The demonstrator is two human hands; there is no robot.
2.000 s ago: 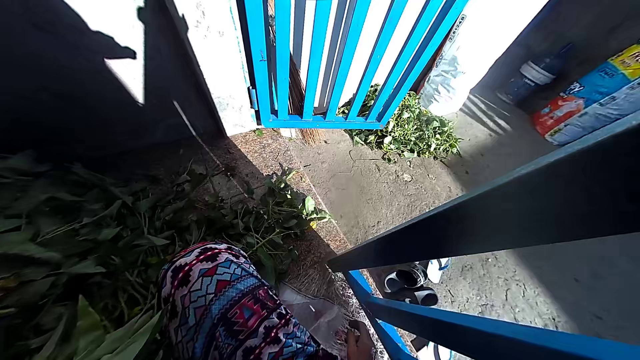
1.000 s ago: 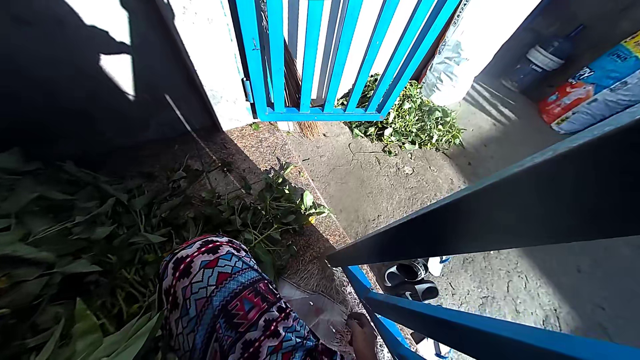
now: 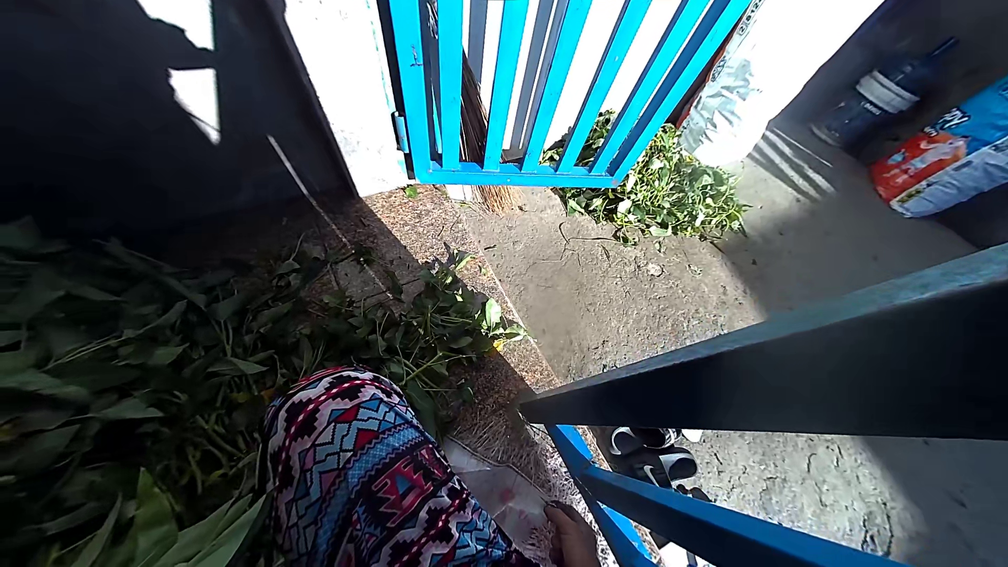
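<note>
One hand, which looks like my right hand, shows at the bottom edge, right of my patterned trouser knee. Its fingertips rest at the edge of a pale, translucent sheet or sack on the ground; whether they grip it cannot be told. My left hand is out of view. Cut leafy green stems lie heaped on the left and around the knee, with some reaching the speckled ledge.
A blue barred metal gate stands ahead, with a stick broom behind it and more greens beside it. Blue metal bars cross the right foreground. Slides, a large bottle and a printed bag are at right.
</note>
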